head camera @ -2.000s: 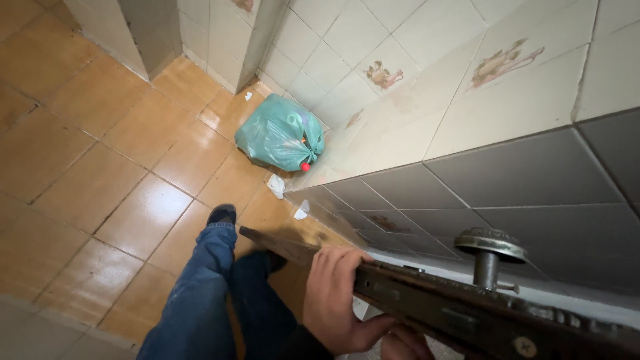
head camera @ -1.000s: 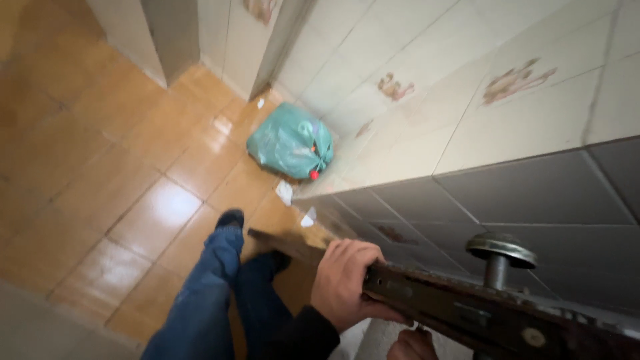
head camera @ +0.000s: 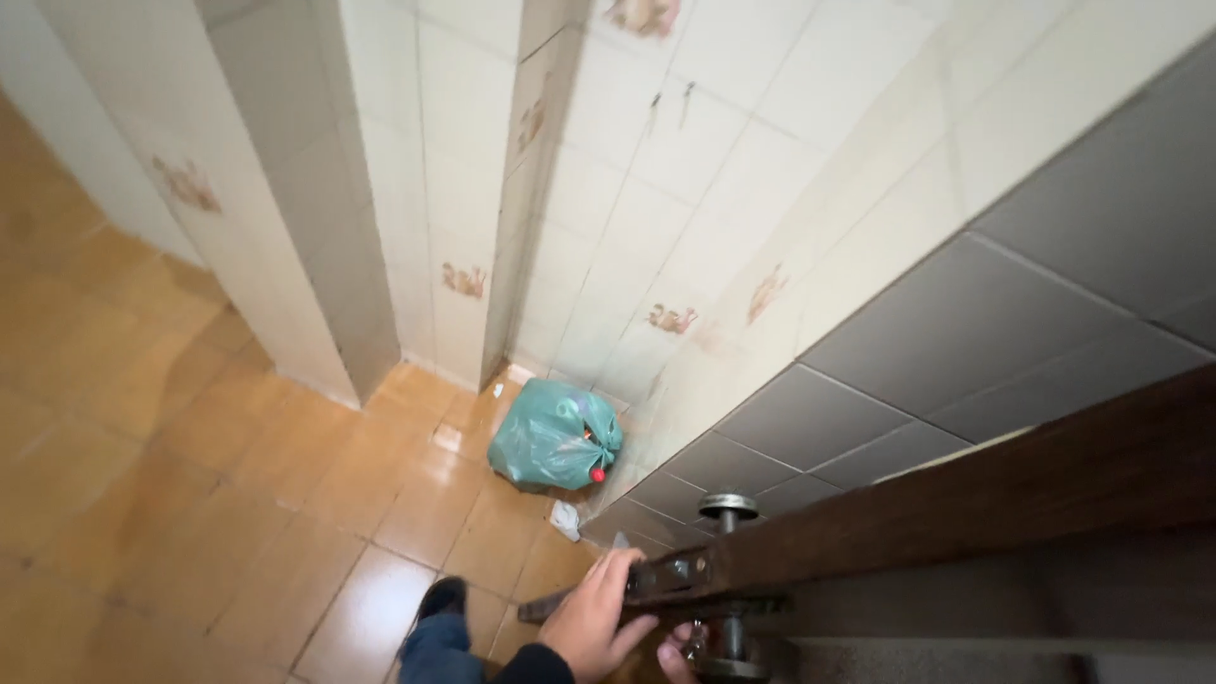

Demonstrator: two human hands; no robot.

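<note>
A dark wooden door (head camera: 931, 494) is seen edge-on from above at the lower right, with a metal latch plate (head camera: 679, 570) in its edge. One round metal knob (head camera: 729, 505) projects on the wall side, another (head camera: 733, 669) on the near side. My left hand (head camera: 597, 608), in a dark sleeve, grips the door's edge beside the latch plate, fingers over it and thumb on the near side. The fingertips of my right hand (head camera: 676, 655) pinch a small shiny metal piece (head camera: 698, 641) by the near knob; its exact kind is unclear, and most of that hand is out of view.
A tied green plastic bag (head camera: 551, 435) with a red cap showing sits on the orange tiled floor (head camera: 313, 532) against the tiled wall (head camera: 655, 218). Crumpled white paper (head camera: 565, 521) lies beside it. Grey tiles (head camera: 912, 323) flank the door. My shoe (head camera: 445, 598) is near the door's lower end.
The view has turned, showing more wall and the door's broad face. Both knobs now show, where earlier only one did. My right hand has come to the shiny piece by the near knob.
</note>
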